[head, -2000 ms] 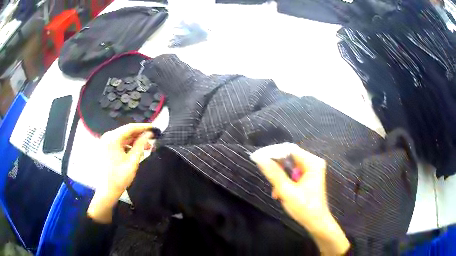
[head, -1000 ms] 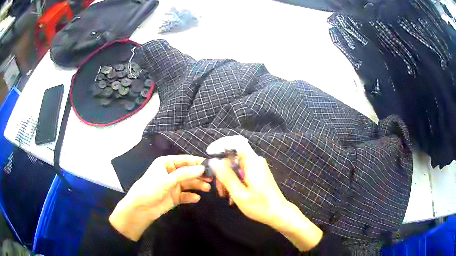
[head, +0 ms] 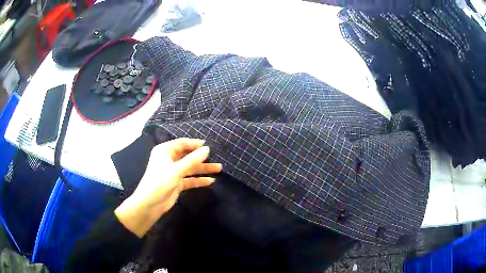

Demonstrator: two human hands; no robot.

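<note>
The checked coat (head: 298, 154) lies across the table and down towards my lap, with its black side below the edge. My left hand (head: 170, 178) is at the coat's near edge, left of centre. Its thumb and index finger are pinched together at the cloth and the other fingers are spread. Whether a button is between the fingertips cannot be told. Needle and thread cannot be made out. My right hand is out of the picture. Small dark buttons (head: 123, 81) lie piled in the round black button tray (head: 88, 109) with a red rim at the left.
A phone (head: 51, 114) lies on the white table (head: 277, 32) at the left. A black bag (head: 101, 29) is behind the tray. Dark garments with pale-streaked edges (head: 426, 80) are piled at the right. Blue crates (head: 66, 224) stand below the table.
My right hand has left the picture; one second ago its fingertips met those of my left hand over the coat edge. My left hand has shifted slightly up and left. The view has shifted slightly.
</note>
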